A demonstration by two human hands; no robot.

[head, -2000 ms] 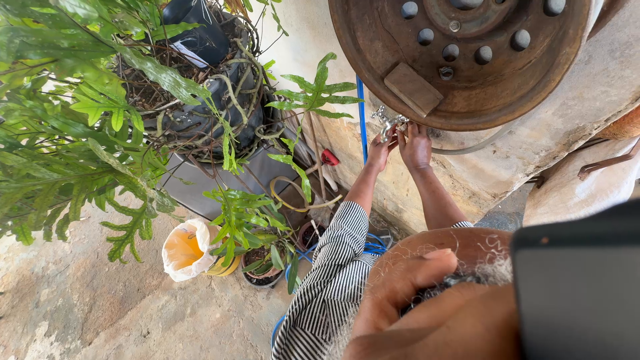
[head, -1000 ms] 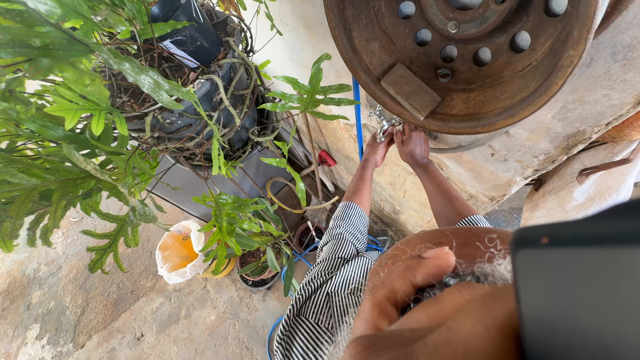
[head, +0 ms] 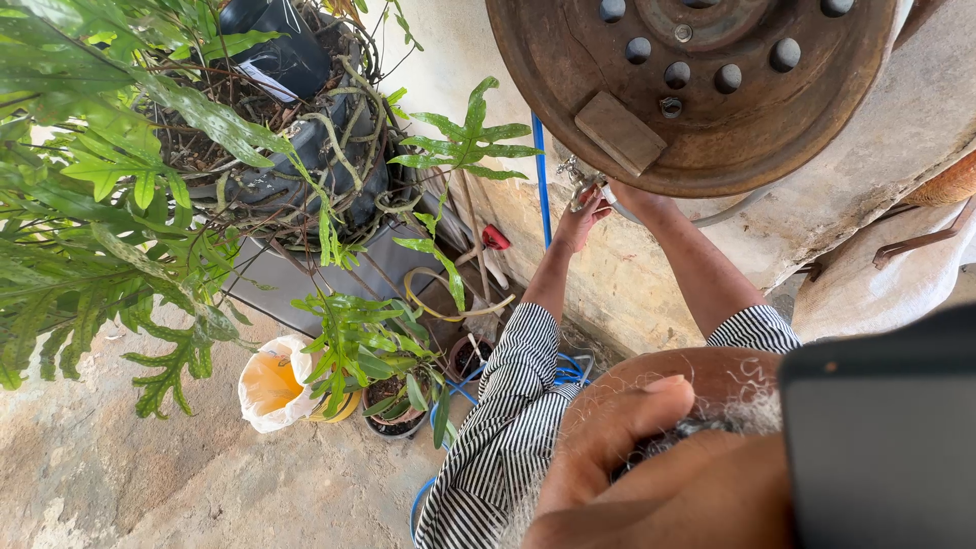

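Observation:
Beside a metal tap (head: 568,169) on the wall, my left hand (head: 581,219) has its fingers bent near the metal fitting; its hold is unclear. My right hand (head: 640,204) lies next to it by a grey hose (head: 732,210) with a pale end, partly hidden under a rusty steel wheel rim (head: 747,152). Whether it grips the hose does not show. Both arms have black-and-white striped sleeves. A large hand (head: 656,473) lies against a head with grey hair (head: 743,412) in the foreground; whose hand it is cannot be told.
A wooden block (head: 621,133) rests on the rim. Large potted ferns (head: 290,175) stand left, above a bag-lined bucket (head: 276,385) and small plant pots (head: 393,412). A blue hose (head: 540,183) runs down the wall (head: 610,282). A dark device (head: 884,435) blocks the lower right.
At the tap, my left hand has turned and drawn slightly away from my right hand, and the hose's pale end now shows between them.

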